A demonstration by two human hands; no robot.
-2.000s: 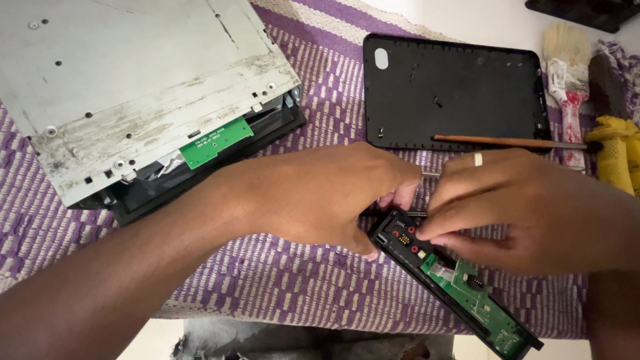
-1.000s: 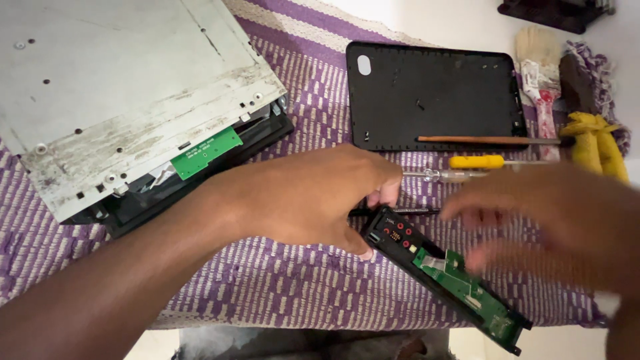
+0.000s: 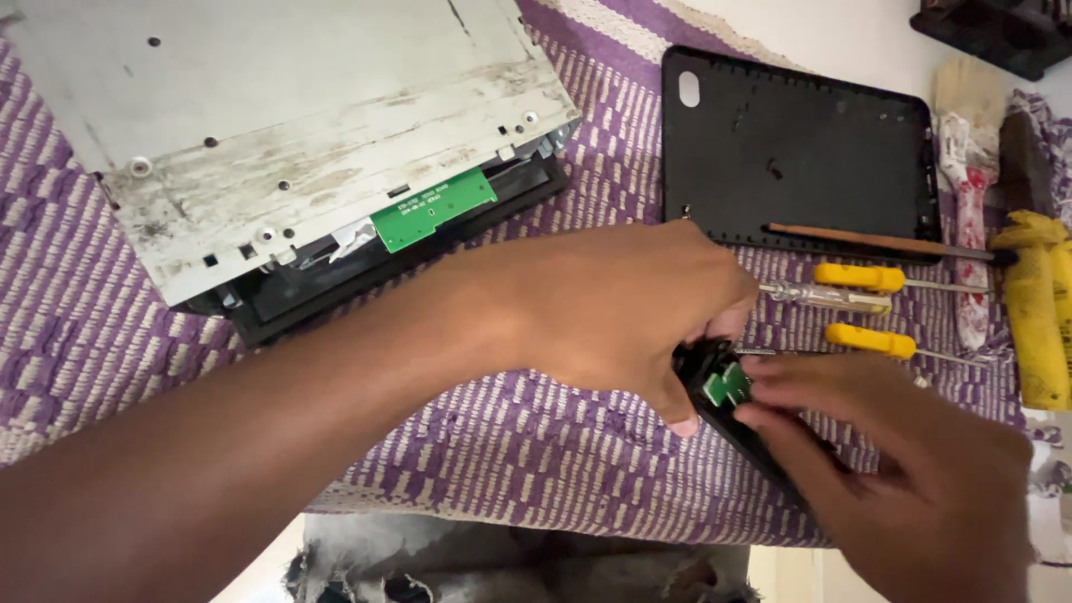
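Note:
My left hand (image 3: 636, 310) grips the upper end of a narrow black plastic housing (image 3: 741, 440), thumb on its near side. The fingertips of my right hand (image 3: 879, 444) pinch a small green circuit board (image 3: 727, 385) at the housing's upper part; the fingers hide some of the board and much of the housing's lower end. At the upper left lies a metal-cased electronic unit (image 3: 335, 126), scuffed along its edge, with another green circuit board (image 3: 431, 209) showing at its black front frame (image 3: 402, 260).
Beyond my hands lie a black plastic cover (image 3: 804, 159), a thin brown-handled brush (image 3: 871, 239), two yellow-handled screwdrivers (image 3: 858, 276) and a clear-handled screwdriver (image 3: 829, 296). A paintbrush (image 3: 970, 201) and yellow objects (image 3: 1038, 310) are at right on the purple-and-white woven cloth (image 3: 536, 452).
My right hand has come back onto the green board in the housing. The red-ringed contacts at the housing's upper end no longer show. A second yellow screwdriver has come into sight.

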